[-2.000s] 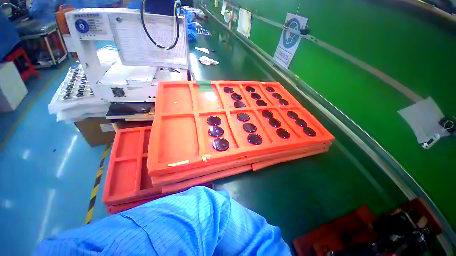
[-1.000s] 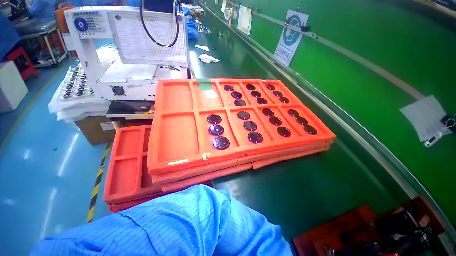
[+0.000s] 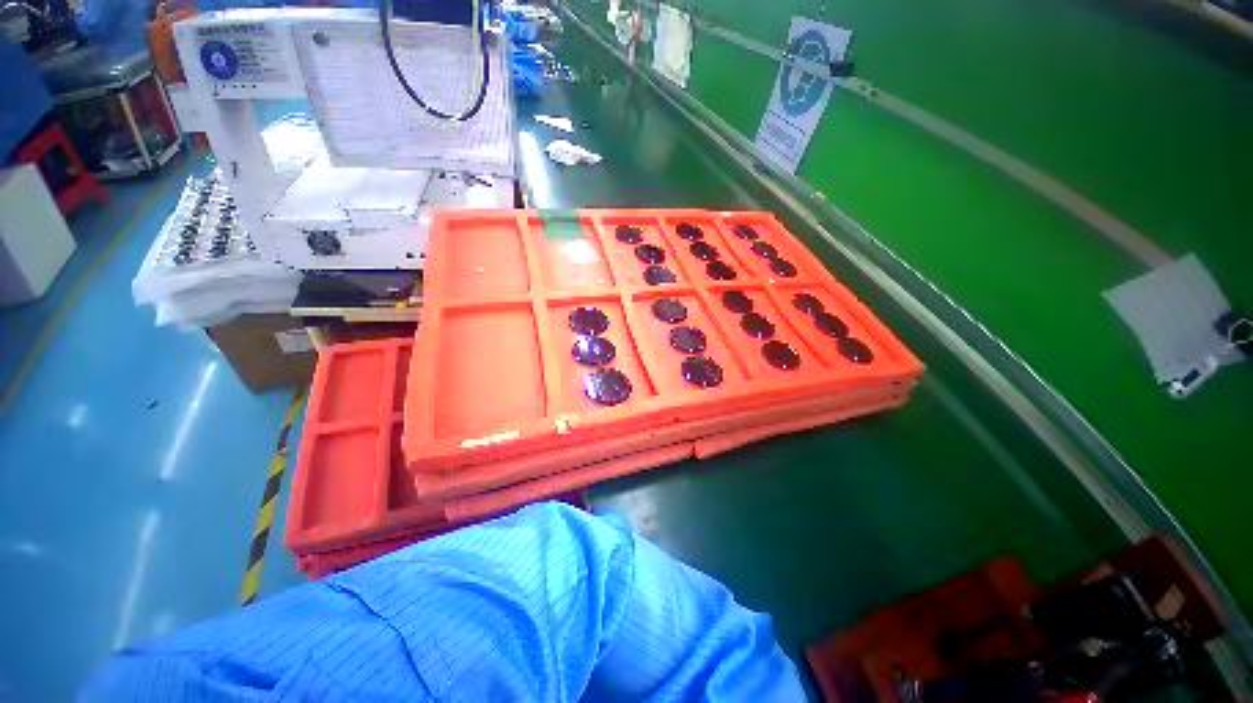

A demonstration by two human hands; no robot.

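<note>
A stack of orange-red parts trays (image 3: 474, 442) lies on the dark-green bench in front of me. Glossy black discs (image 3: 607, 386) sit in threes in most pockets of the top tray; the left pockets hold none. Another orange-red tray stack (image 3: 344, 474) shows lower at the left, partly under the first. A blue smock sleeve (image 3: 481, 604) crosses the bottom of the view. Neither of my hands is in view.
The reddish-brown fixture base (image 3: 914, 639) with dark metal parts is at the lower right, cut off by the edge. A white bench machine (image 3: 344, 227) stands beyond the trays. White tissue (image 3: 572, 153) lies on the bench. Paper sheets (image 3: 803, 94) hang on the green panel.
The view has shifted very slightly. The trays, discs and sleeve stay essentially as they were.
</note>
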